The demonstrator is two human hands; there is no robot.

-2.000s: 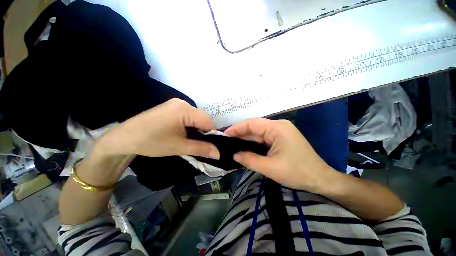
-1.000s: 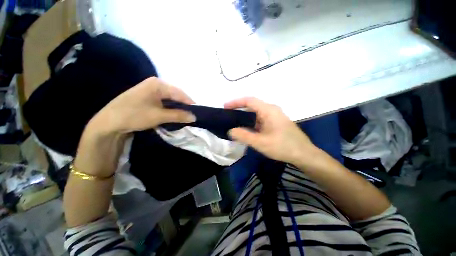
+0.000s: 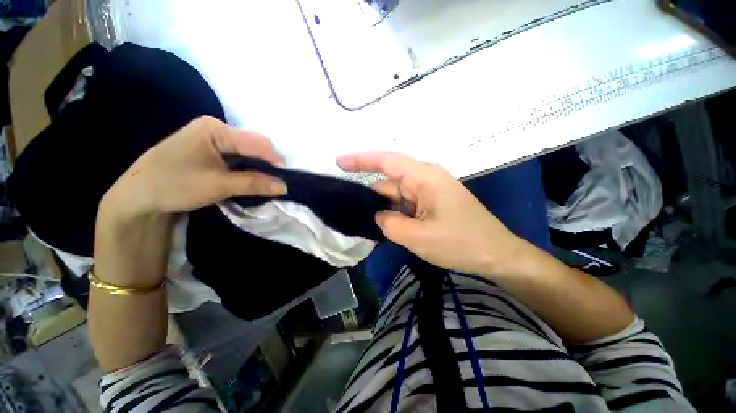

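A narrow black garment band (image 3: 323, 198) is stretched between my two hands, just off the table's front edge. My left hand (image 3: 181, 173) pinches its left end between thumb and fingers. My right hand (image 3: 436, 211) pinches its right end, with the index finger lifted off the band. White lining (image 3: 311, 232) hangs below the band. The black garment (image 3: 129, 133) lies in a large heap on the left of the table and hangs over the edge below my left hand.
The white machine table (image 3: 452, 121) has a printed ruler along its front edge. Brown cardboard (image 3: 32, 77) is at far left. A dark object (image 3: 706, 20) is at the top right corner. Grey cloth (image 3: 617, 189) lies below the table at right.
The band, bunched between close fingers two seconds ago, is now drawn out longer. My hands are further apart and further left in view. More white lining shows below the band.
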